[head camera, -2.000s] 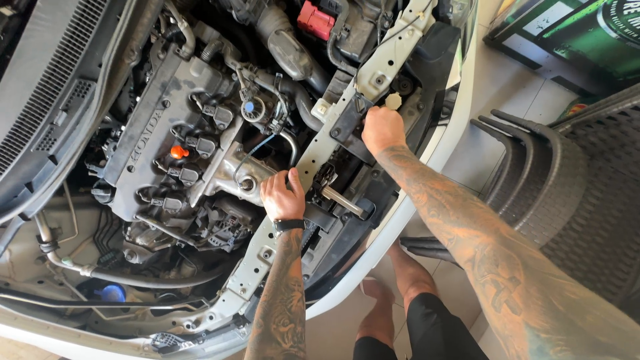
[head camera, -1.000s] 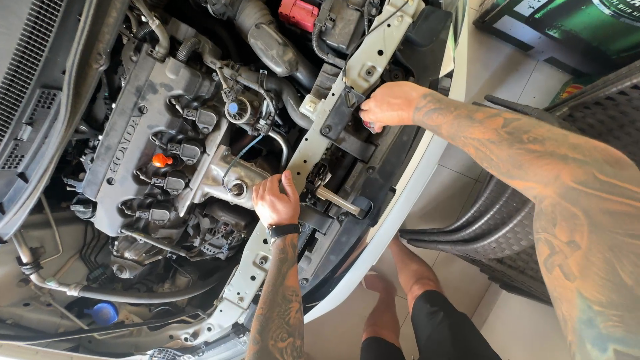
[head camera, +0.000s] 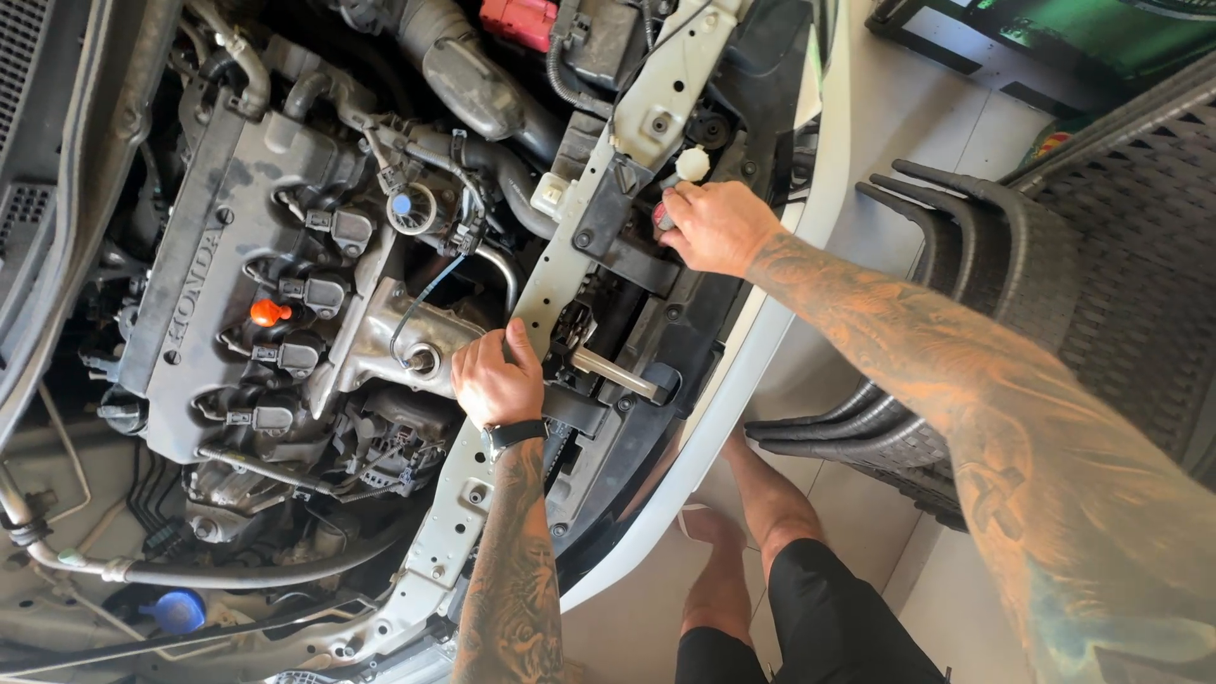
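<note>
My left hand (head camera: 498, 376), a dark band on its wrist, rests on the car's pale metal radiator support (head camera: 565, 223), fingers toward the engine. My right hand (head camera: 714, 226) is at the front of the bay with its fingers closed around a small tool or part with red on it (head camera: 662, 216); most of it is hidden by the fingers. A cream-coloured round cap or knob (head camera: 693, 164) shows just beyond those fingers. Between the hands, a metal latch bar (head camera: 619, 374) slants beside the dark hood latch. The Honda engine cover (head camera: 204, 275) lies to the left.
An orange dipstick handle (head camera: 270, 313) stands out among the ignition coils. A blue reservoir cap (head camera: 177, 612) is at lower left, a red battery terminal cover (head camera: 519, 21) at the top. The white bumper edge (head camera: 655, 503) curves beside my legs. Stacked dark woven chairs (head camera: 1026, 256) stand at the right.
My right hand has shifted slightly along the front panel, and the cream cap shows beyond its fingers again, as two seconds ago. My left hand has stayed on the support.
</note>
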